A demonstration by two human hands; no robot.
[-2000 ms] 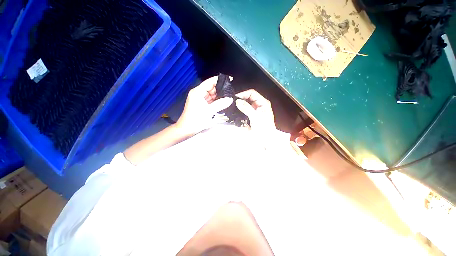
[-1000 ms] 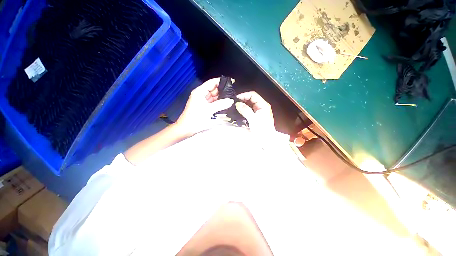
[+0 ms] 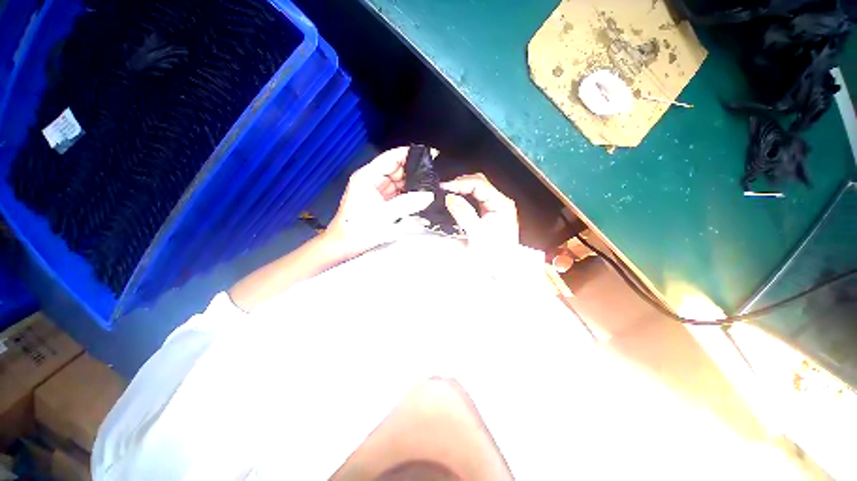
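Observation:
A black moulded part (image 3: 422, 175) with jagged edges is held between my two hands, just off the bench edge above my lap. My left hand (image 3: 371, 203) grips its left side with fingers and thumb. My right hand (image 3: 483, 210) pinches its right side, thumb and fingertips close to the left thumb. Glare washes out the lower edge of the part and the palms. Whether a small piece sits between the fingertips cannot be told.
Stacked blue crates (image 3: 225, 155) hold black parts at the left. On the green bench (image 3: 526, 103) lie a stained cardboard pad (image 3: 564, 47), a white round dish (image 3: 604, 93) with a thin stick, a pile of black parts (image 3: 799, 66) and a short white rod (image 3: 763, 194). Cartons (image 3: 80, 399) stand lower left.
The black part has tilted slightly and my fingers have shifted a little on it. Both hands stay in nearly the same place.

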